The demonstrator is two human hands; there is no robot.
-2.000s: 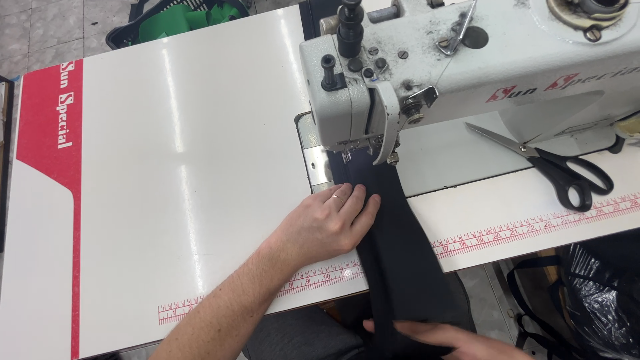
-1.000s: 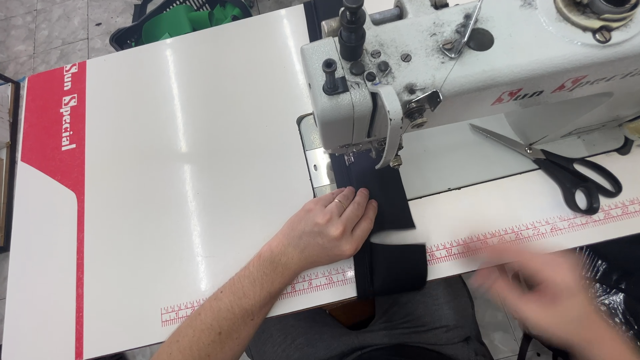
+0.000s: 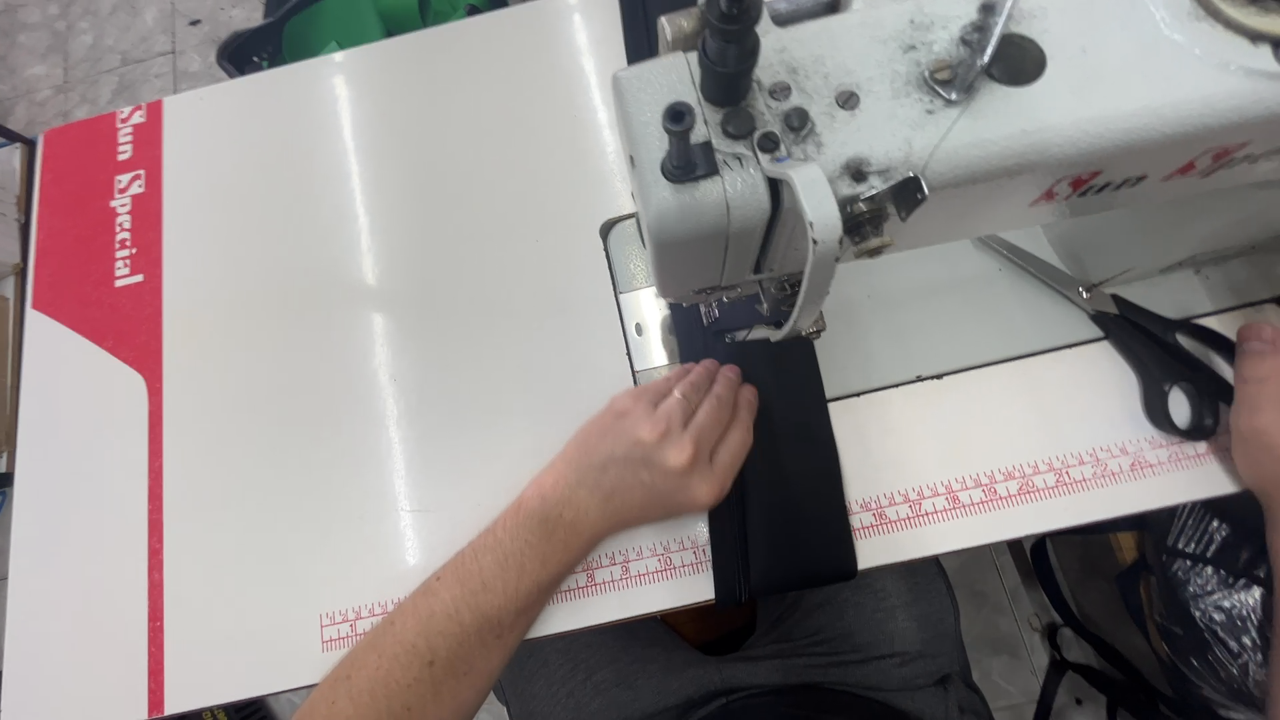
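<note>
Black fabric (image 3: pixel 800 480) lies in a strip under the needle area of a white industrial sewing machine (image 3: pixel 740 220), its near end at the table's front edge. My left hand (image 3: pixel 670 440) rests flat on the strip's left side, just in front of the presser foot, with fingers together; it presses rather than grasps. At the right edge, my right hand (image 3: pixel 1256 410) is partly cut off by the frame, beside the handles of black-handled scissors (image 3: pixel 1150 350). Whether its fingers touch or grip the scissors cannot be told. The scissors' blades point up and left, toward the machine.
The white sewing table (image 3: pixel 270 400) bears a red printed ruler along its front edge. Beyond its far edge is a dark basket (image 3: pixel 250 48) with green material (image 3: pixel 330 30). A black bag and clear plastic (image 3: pixel 1215 590) are below at the right.
My right hand has left the fabric's near end and moved right, to beside the scissors. The fabric's near end, lower two seconds ago, now lies at the table edge. My left hand stays on the fabric.
</note>
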